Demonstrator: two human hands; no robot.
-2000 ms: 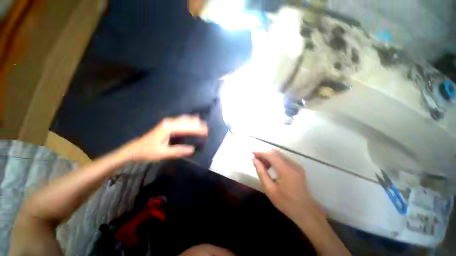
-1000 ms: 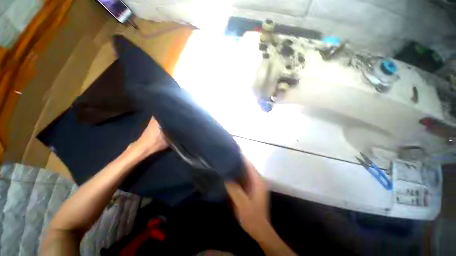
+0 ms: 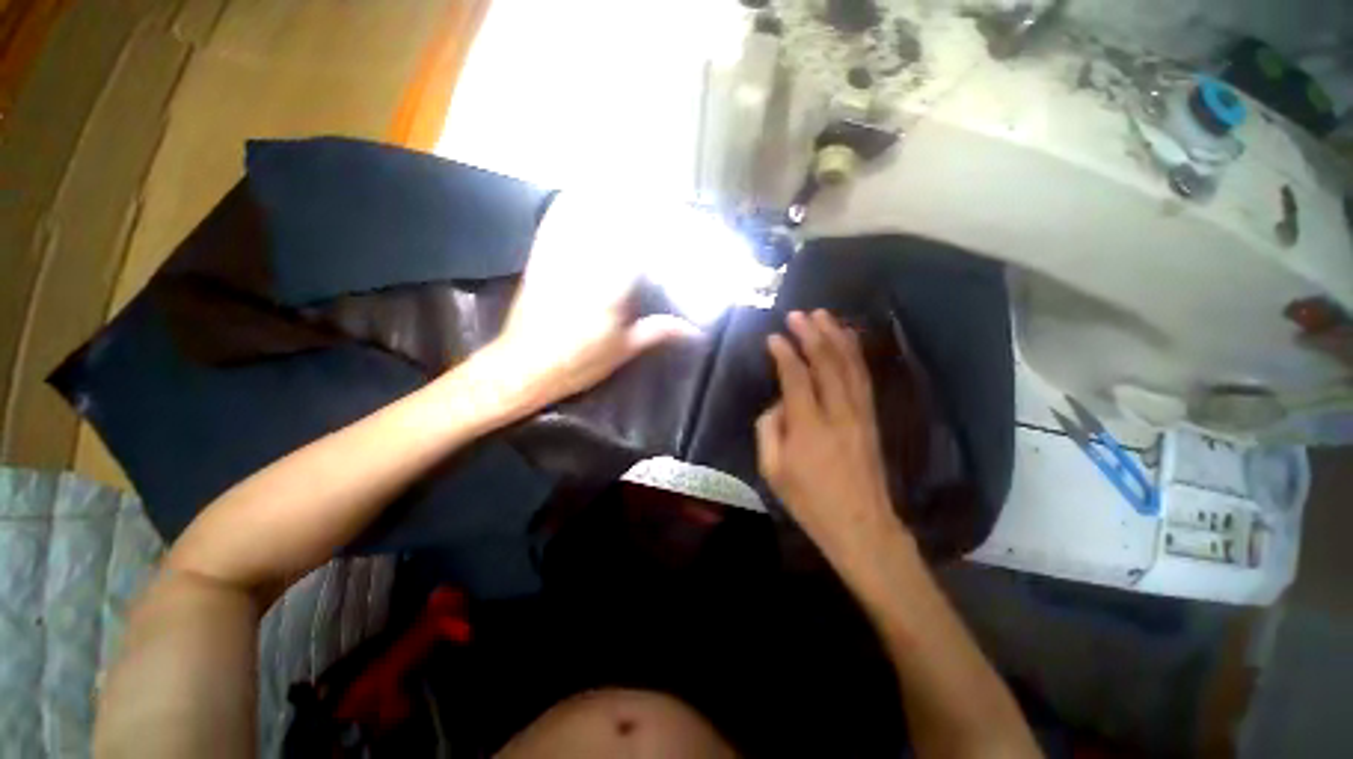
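The dark faux leather piece [image 3: 608, 408] lies across the machine bed, glossy brown-black in the middle with matte navy backing [image 3: 389, 223] showing at the left. A seam line runs down from the needle area. My left hand [image 3: 586, 297] lies on the piece just left of the needle, its fingers washed out by lamp glare. My right hand [image 3: 819, 423] lies on the piece right of the seam, fingers extended and pressing down. The presser foot [image 3: 769, 282] is between my hands, partly lost in glare. Whether the needle is in the material cannot be told.
The cream sewing machine head [image 3: 1024, 134] stands at upper right with a blue-topped spool [image 3: 1217, 107]. Blue-handled snips [image 3: 1110, 457] lie on the bed at right, beside the control panel [image 3: 1209, 512]. Cardboard [image 3: 134, 178] is at left, quilted covering [image 3: 74, 593] lower left, a red stool [image 3: 401, 660] below.
The faux leather piece, held up and folded between my hands before, is now spread under the needle area. Both hands have moved up to the presser foot and lie on the material.
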